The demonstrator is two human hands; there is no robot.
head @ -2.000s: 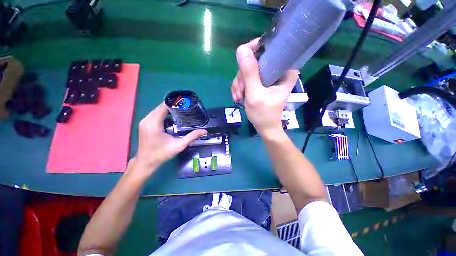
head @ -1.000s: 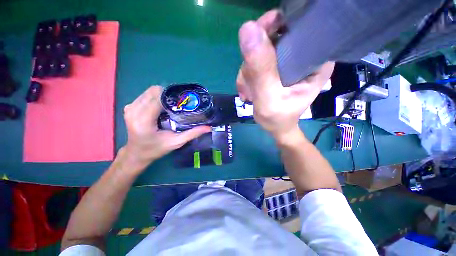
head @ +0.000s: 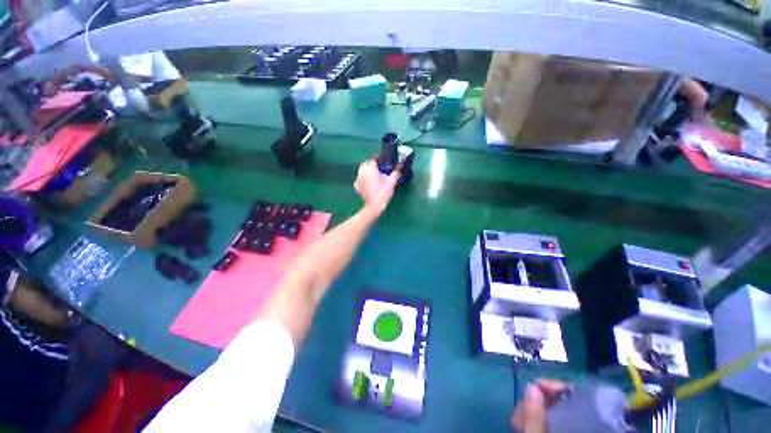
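Observation:
My left hand [head: 376, 185] is stretched far forward across the bench and holds a black handheld unit [head: 390, 154] standing near the bench's far side. My right hand [head: 537, 406] is at the bottom edge, partly cut off, around the grey electric screwdriver [head: 589, 409], in front of the screw feeders. The dark fixture plate [head: 385, 399] lies on the bench with a round green pad, two lime-green pads and no unit on it.
Black parts [head: 269, 227] sit on the pink mat [head: 228, 290], with loose ones and an open carton [head: 170, 218] to its left. Two screw feeders [head: 524, 294] and a white box [head: 744, 338] stand right. Other units [head: 293, 144] stand beyond. A large brown carton [head: 562, 103] is at the back.
The view has lifted and widened. The unit has left the fixture area and is far forward in my left hand. My right hand and the screwdriver have dropped to the lower right.

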